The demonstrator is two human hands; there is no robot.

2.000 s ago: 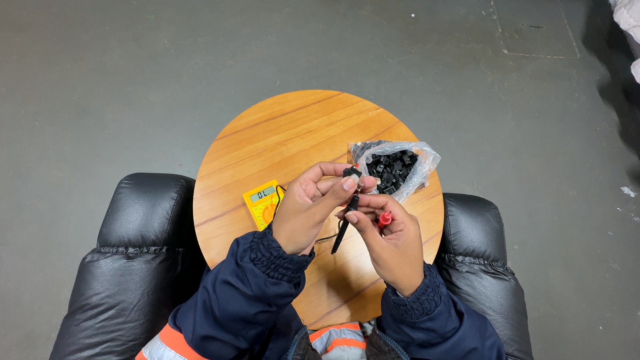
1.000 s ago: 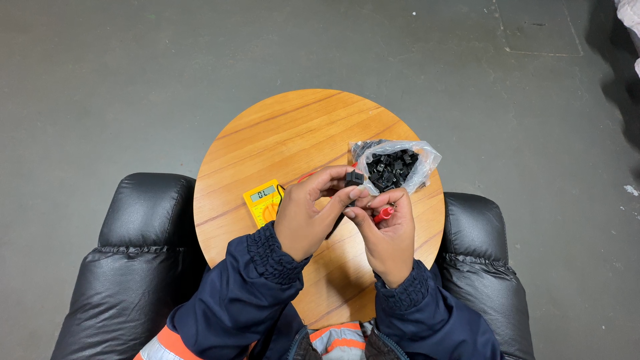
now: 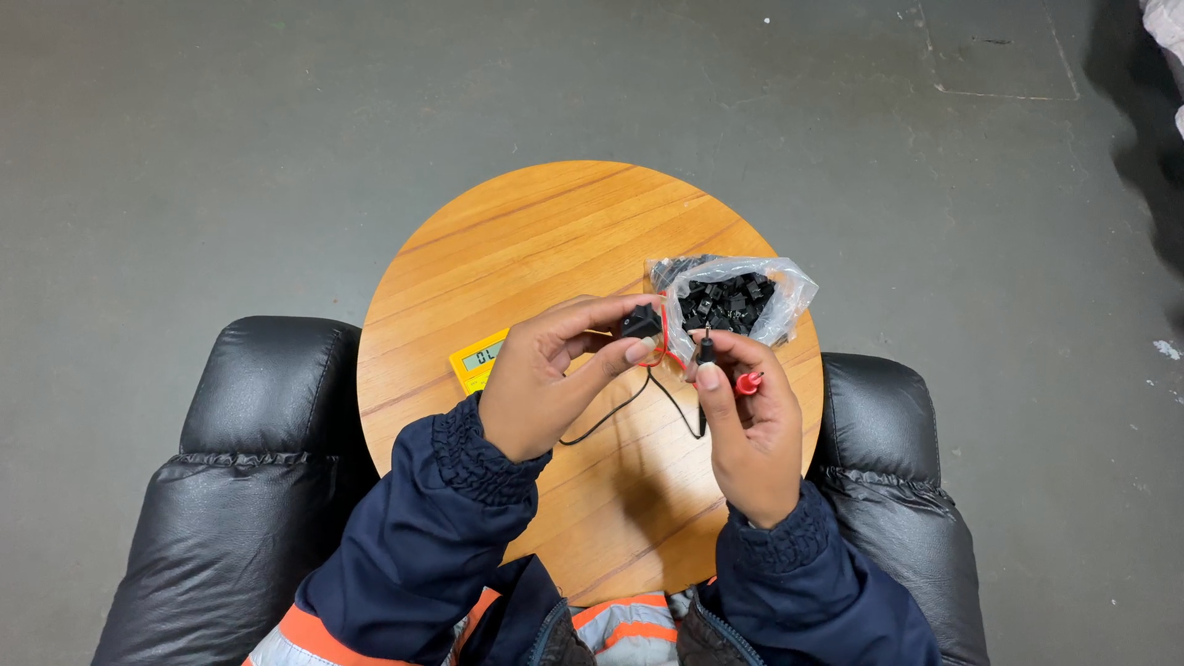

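Observation:
Between the fingertips and thumb of my left hand [image 3: 555, 370] is a small black rocker switch [image 3: 641, 322]. My right hand [image 3: 751, 407] grips a black test probe [image 3: 707, 350], its metal tip pointing away from me, along with a red test probe [image 3: 748, 383] lying across the fingers. The probe and the switch are apart. Partly hidden behind my left hand, a yellow digital multimeter [image 3: 470, 362] lies on the table and its display reads OL. Red and black leads hang between my hands.
On the round wooden table [image 3: 573, 213] an open clear plastic bag [image 3: 794, 294] holds several small black parts [image 3: 731, 301] just beyond my right hand. Black padded armrests [image 3: 264, 388] flank the table on both sides.
My hands have moved apart; they were close together in both earlier frames. The black probe now points away from me, whereas two seconds ago a long black piece hung below my hands.

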